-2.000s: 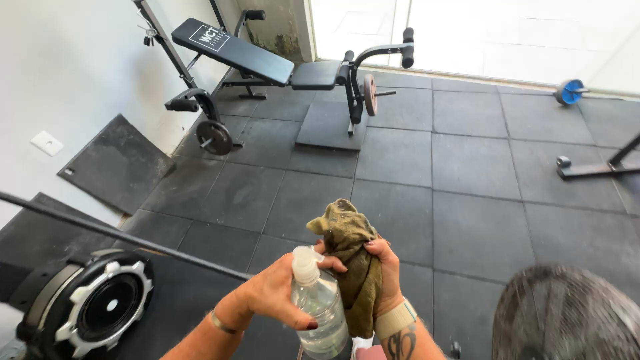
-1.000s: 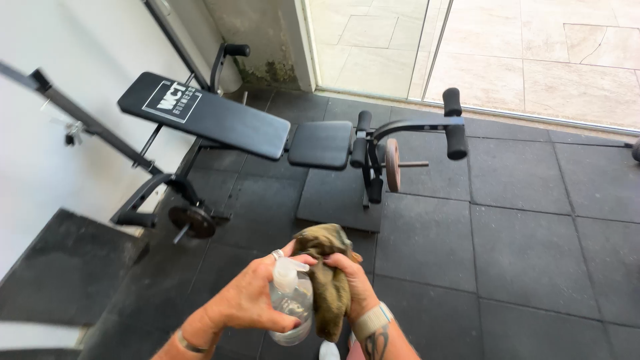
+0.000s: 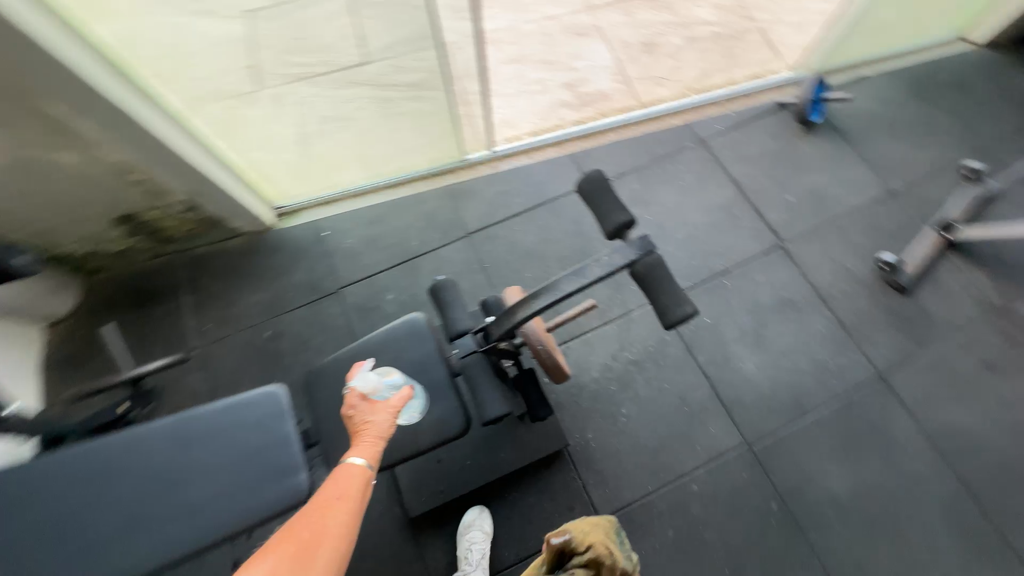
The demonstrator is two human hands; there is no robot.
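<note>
My left hand (image 3: 374, 412) reaches out over the seat pad (image 3: 352, 372) of a black weight bench and grips a clear plastic bottle (image 3: 404, 398). The bottle is tilted, its white cap toward the upper left; whether it touches the pad cannot be told. A brown-green cloth (image 3: 588, 548) shows at the bottom edge, right of a white shoe (image 3: 475, 534). My right hand is out of view, so its hold on the cloth is hidden. The bench's long back pad (image 3: 160, 480) lies at the lower left.
Beyond the seat, the leg attachment with foam rollers (image 3: 662, 290) and a brown weight plate (image 3: 538, 336) juts over black rubber floor tiles (image 3: 680, 416). A blue-plated dumbbell (image 3: 814, 102) lies near the glass door's track (image 3: 640, 112). A metal equipment base (image 3: 928, 240) stands at the right.
My hands, together around the bottle and cloth before, are now apart. My left hand has moved out over the bench seat with the bottle. The view has moved nearer the bench.
</note>
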